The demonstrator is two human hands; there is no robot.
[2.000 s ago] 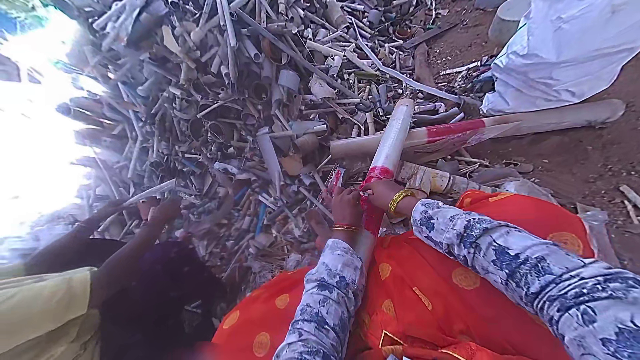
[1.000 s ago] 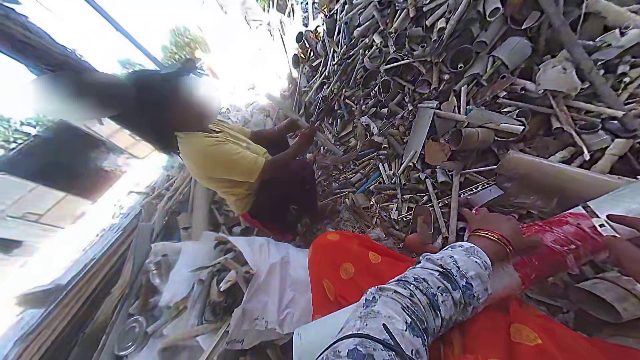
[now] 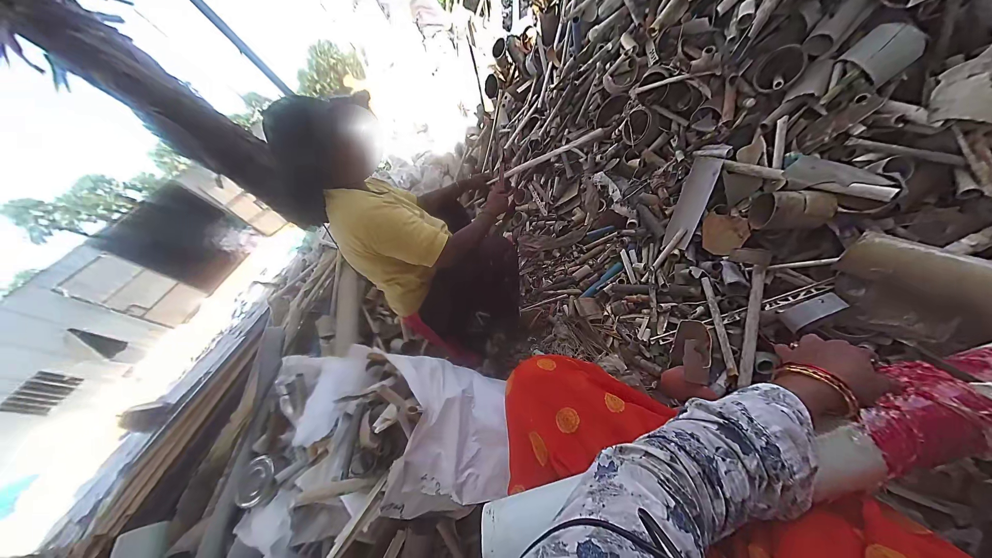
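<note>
My left hand (image 3: 837, 372), with red and gold bangles at the wrist, rests on a pale plastic pipe (image 3: 849, 461) that lies across my lap. Red material under clear wrapping (image 3: 930, 415) covers the pipe beside the hand. The fingers are partly hidden, so their grip cannot be told. My patterned sleeve (image 3: 682, 473) crosses over the pipe, whose near end shows at the bottom. My right hand is outside the view.
A large heap of pipe scraps (image 3: 620, 256) fills the right and middle. A person in a yellow shirt (image 3: 387, 240) sits at its edge, holding a thin pipe (image 3: 554, 155). An open white sack (image 3: 457, 426) of scraps lies beside my lap. Long boards (image 3: 178, 434) run along the left.
The view has swung far left, bringing the seated person and sack into sight. My right hand, on the wrapped pipe two seconds ago, is now out of view.
</note>
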